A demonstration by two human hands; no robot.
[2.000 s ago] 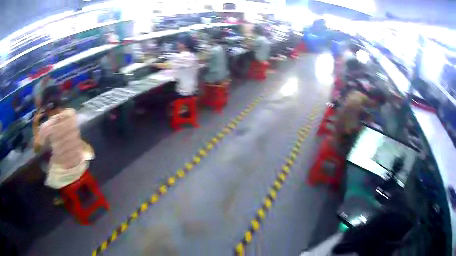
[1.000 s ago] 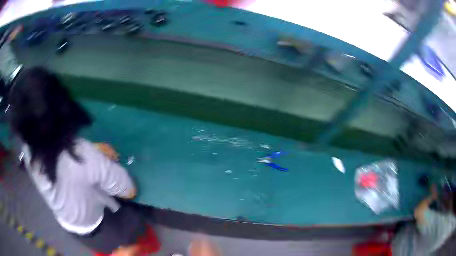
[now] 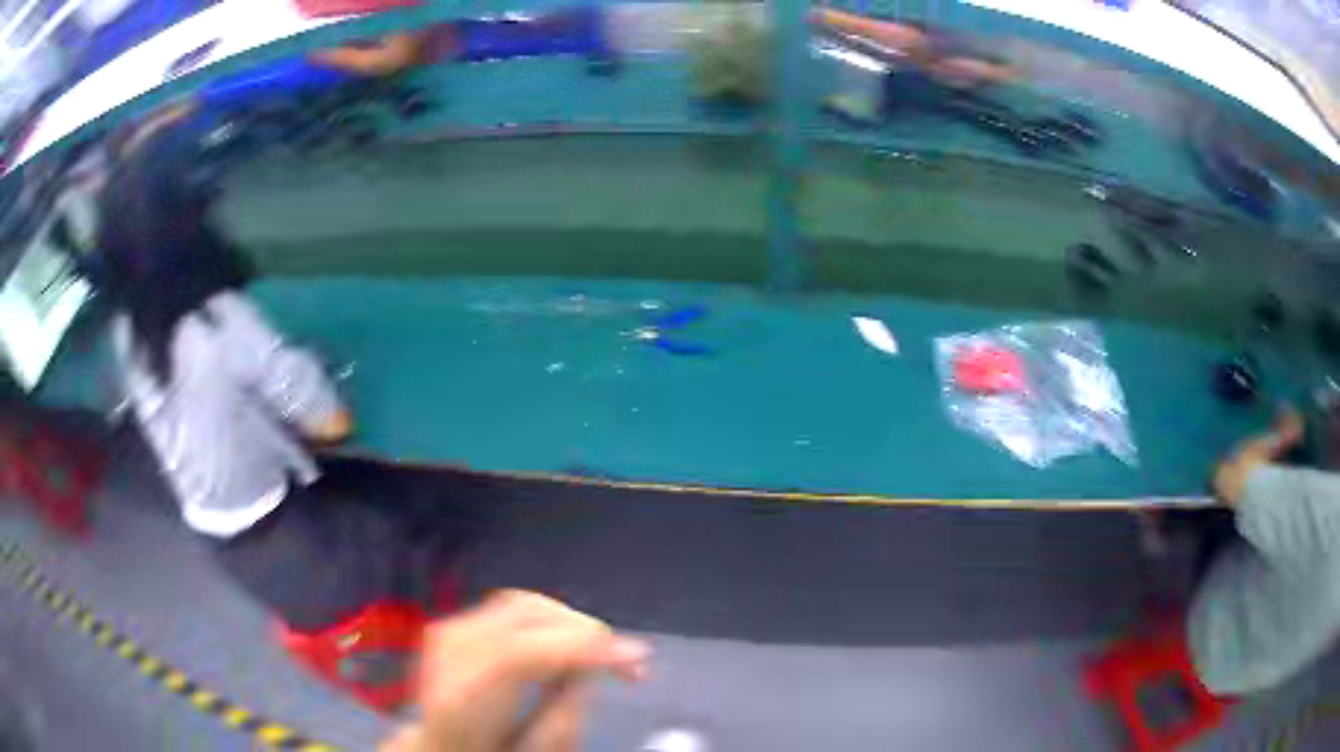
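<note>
My left hand (image 3: 514, 669) shows blurred at the bottom, left of centre, in front of the bench edge. Its fingers are loosely bent and point right, and nothing shows in it. My right hand is out of the picture. Nearest ahead is a green bench top (image 3: 588, 419), which my left hand does not touch. On it lie a blue-handled tool (image 3: 679, 332), a small white piece (image 3: 874, 334) and a clear plastic bag (image 3: 1080, 385) with something red (image 3: 989, 370) at it.
A person in a pale top (image 3: 235, 404) sits at the left on a red stool (image 3: 360, 654). Another person's grey-green sleeve (image 3: 1279, 573) is at the right, beside a red stool (image 3: 1161, 698). Yellow-and-black floor tape (image 3: 169, 676) runs at lower left. Blue sleeves (image 3: 529, 37) and dark parts show behind.
The view has turned from the aisle to the bench. Since one second ago, the bench items sit higher and further left in view, and my left hand has risen further into the picture.
</note>
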